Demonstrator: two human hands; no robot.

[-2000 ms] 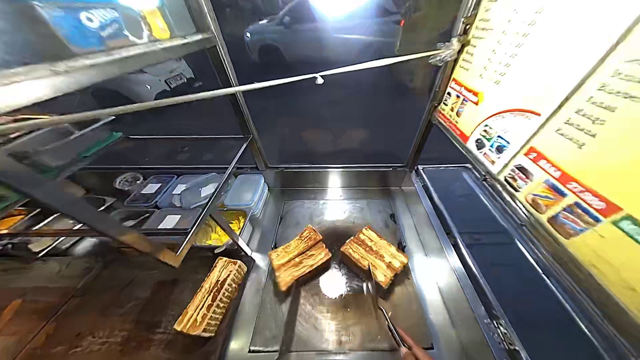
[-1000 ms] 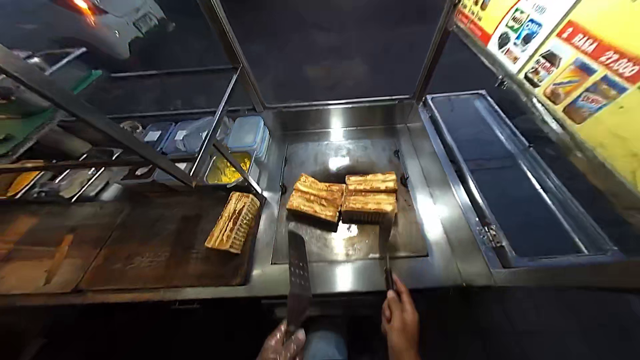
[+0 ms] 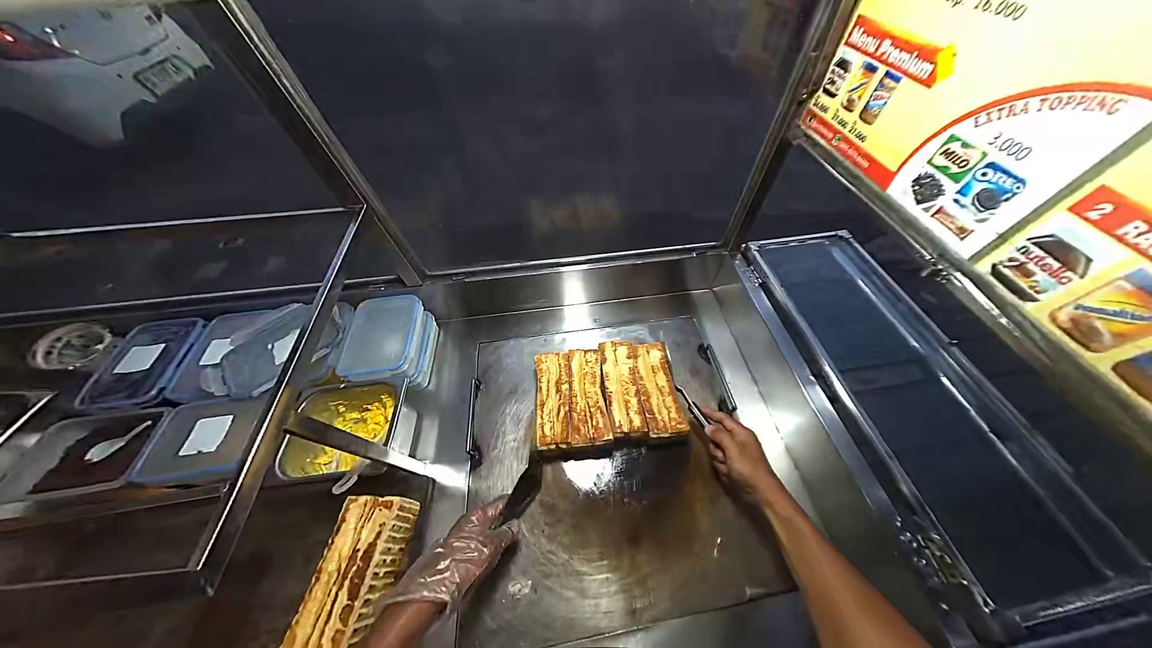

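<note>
Two browned slabs of filled bread, each split along its length, stand side by side on a steel griddle (image 3: 612,549): the left slab (image 3: 573,399) and the right slab (image 3: 643,389) touch. My left hand (image 3: 463,553), in a clear plastic glove, is closed on the handle of a dark metal spatula (image 3: 526,486), its end by the left slab's lower left corner. My bare right hand (image 3: 738,450) grips a slim metal utensil (image 3: 691,405) against the right slab's right side; its far end is partly hidden. Another browned slab (image 3: 355,571) lies on the dark board at lower left.
Lidded plastic boxes (image 3: 378,337), a tray of yellow spread (image 3: 346,423) and a box of dark granules with a spoon (image 3: 99,450) stand at left behind a metal frame (image 3: 297,369). A glass-topped case (image 3: 936,405) and a menu board (image 3: 981,135) border the right.
The two griddle slabs, apart two seconds ago, are now lined up together. Both hands have moved up over the griddle, with the spatula now beside the left slab.
</note>
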